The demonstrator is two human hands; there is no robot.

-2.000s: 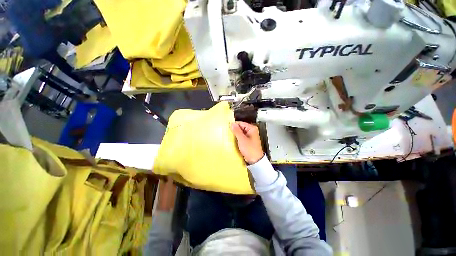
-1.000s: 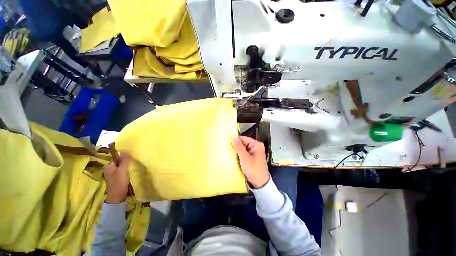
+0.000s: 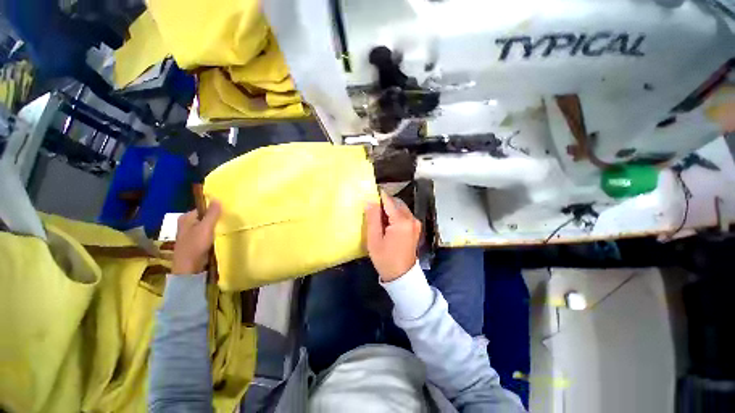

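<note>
A yellow bag body panel [image 3: 294,214] is held between my two hands, with a horizontal seam or crease across it. My left hand [image 3: 194,238] grips its left edge, where a narrow brown strip shows. My right hand [image 3: 392,235] pinches its right edge. The panel's upper right corner lies at the needle area [image 3: 391,117] of the white sewing machine [image 3: 564,89] marked TYPICAL; whether it is under the presser foot cannot be told, as the area is blurred.
A pile of yellow pieces with brown strips [image 3: 121,323] is at my left. More folded yellow pieces [image 3: 246,89] lie on a stand beyond the panel. A blue crate [image 3: 145,189] is on the floor at left. A green part [image 3: 629,181] sits near the machine base.
My left hand, low and blurred at first, took hold of the panel's left edge. Since then, the panel's lower edge has risen and a seam or crease shows. The view has shifted slightly.
</note>
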